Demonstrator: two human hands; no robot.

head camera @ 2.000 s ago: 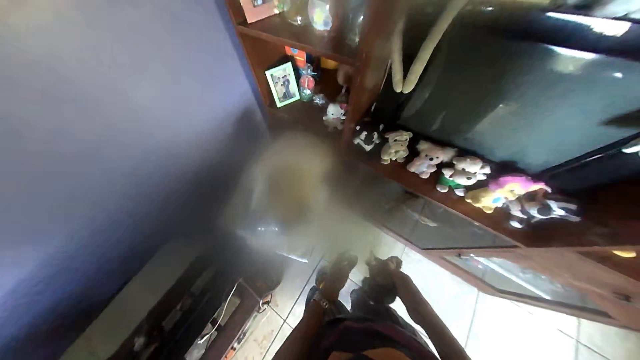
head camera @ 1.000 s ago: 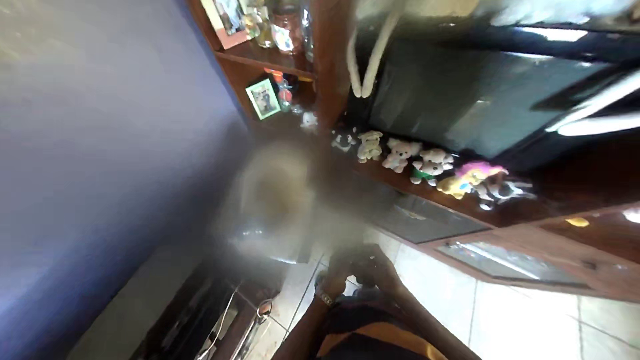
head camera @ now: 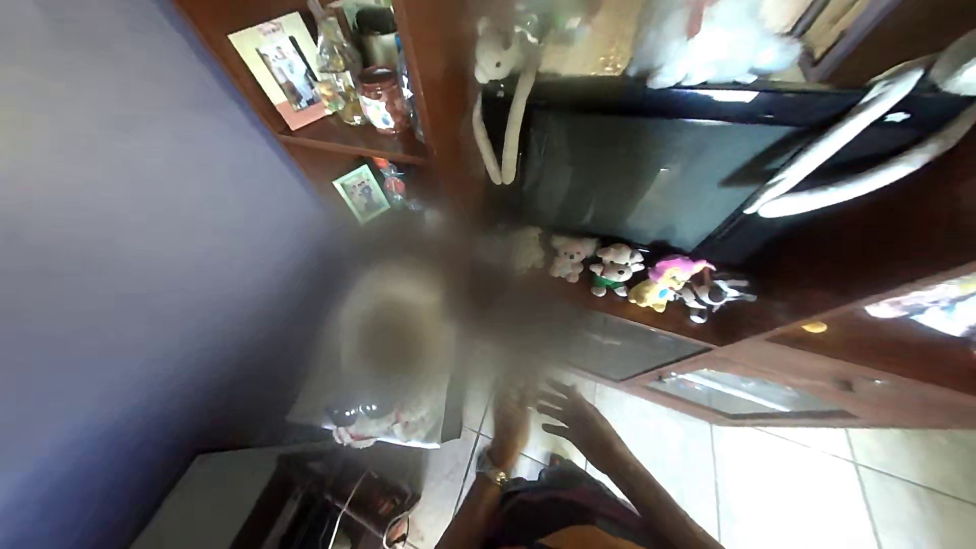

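My left hand point(head camera: 512, 415), with a watch or bracelet at its wrist, reaches forward above the tiled floor; a blur hides its fingertips, so what it may hold cannot be told. To its right, my right hand point(head camera: 573, 412) has its fingers apart and nothing visible in them. Beyond both hands runs the wooden shelf of a cabinet, with small plush toys point(head camera: 616, 269) in a row before a television point(head camera: 610, 175). A clear plastic bag or cover point(head camera: 381, 415), partly blurred, stands left of my left hand.
Framed photos point(head camera: 361, 194) and glass jars point(head camera: 383, 99) stand on the upper left shelves. Long plush limbs point(head camera: 846, 168) hang before the television. A dark piece of furniture with cables point(head camera: 305, 488) is at lower left, beside the purple wall point(head camera: 152, 229).
My hands were close together; now they are apart, and the right hand's fingers are spread. The view has shifted, showing more of the upper shelves.
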